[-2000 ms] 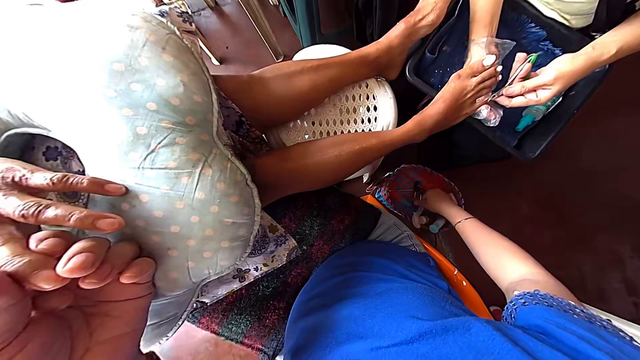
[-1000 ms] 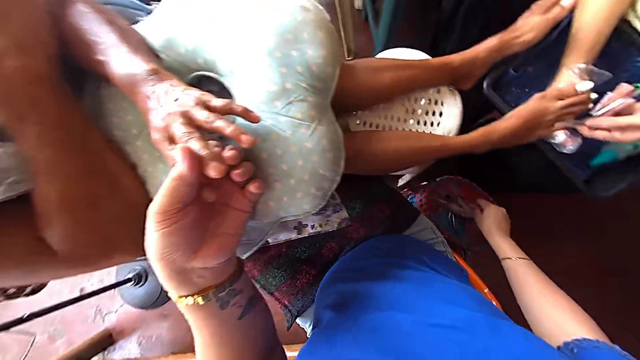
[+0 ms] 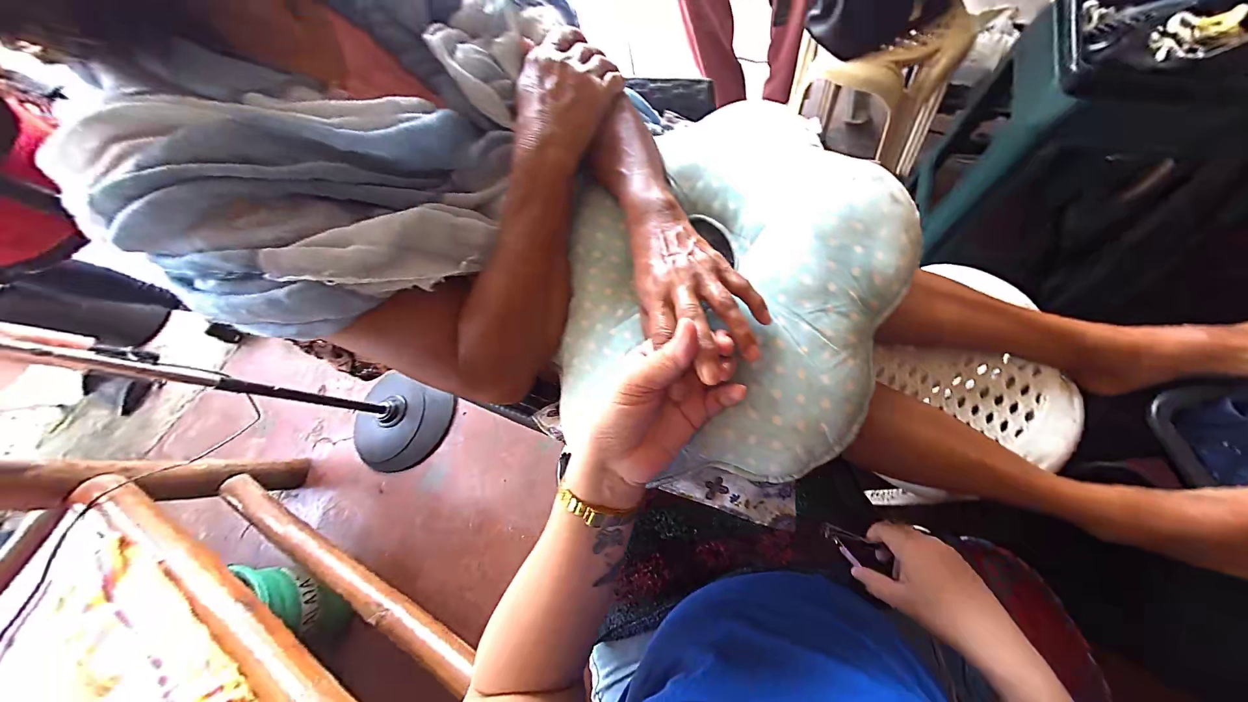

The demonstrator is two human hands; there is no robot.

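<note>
My left hand [image 3: 663, 400], with a gold bracelet at the wrist, holds the fingers of another person's hand [image 3: 687, 283] from below. Both hands are over a pale blue-green polka-dot cushion [image 3: 829, 263] on that person's lap. My right hand [image 3: 912, 565] is at the lower right, its fingers closed on a small metal nipper-like tool [image 3: 848, 544], whose exact kind I cannot tell. Beneath it lies a red and dark round item [image 3: 1024, 595], partly hidden. The other person's second hand [image 3: 575, 73] rests on their own forearm.
The person's legs [image 3: 1014, 327] stretch over a white perforated stool [image 3: 985, 400]. A dark tub [image 3: 1175, 419] is at the right edge. To the left are a stand with a round grey base [image 3: 405, 421], wooden chair rails [image 3: 351, 585] and a green container [image 3: 278, 595].
My right hand was in the red item a second ago and is now out beside it, holding the metal tool. My left hand still holds the other person's fingers. The view has swung left.
</note>
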